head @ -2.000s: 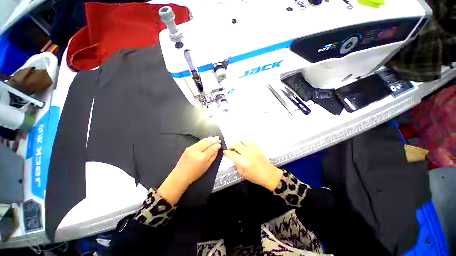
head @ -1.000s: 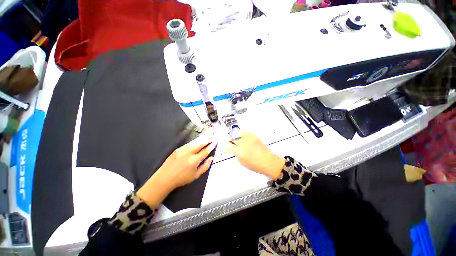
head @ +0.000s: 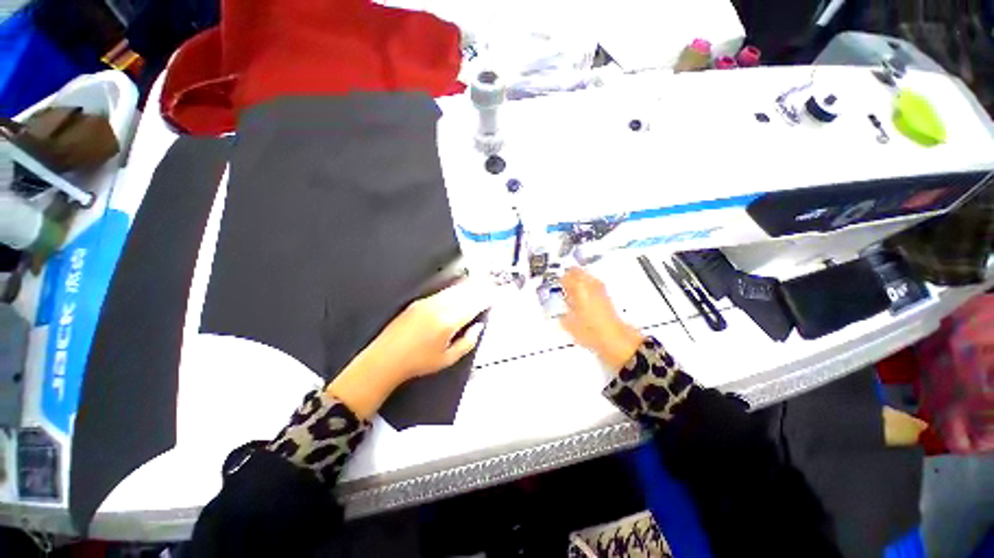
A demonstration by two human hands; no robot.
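A charcoal garment panel [head: 338,185] lies flat on the white table, its right edge beside the needle area [head: 536,267] of the white sewing machine [head: 643,153]. My left hand [head: 425,338] rests palm down on the panel, thumb and fingers apart, fingertips just left of the needle area. My right hand [head: 594,316] is at the right of the presser foot, fingers bent; whether they hold anything is hidden. A long curved dark side panel [head: 142,316] lies separately at the left.
Tweezers [head: 665,294], a short black tool [head: 698,296], dark scraps [head: 758,300] and a phone [head: 834,300] lie under the machine arm. Red fabric [head: 338,49] is heaped at the back. Dark cloth [head: 845,458] hangs at the right, below the table edge.
The hands have moved from pinching the panel's edge in front of the machine to the needle area. They have separated, and the panel has shifted back towards the red fabric. The camera view has also shifted.
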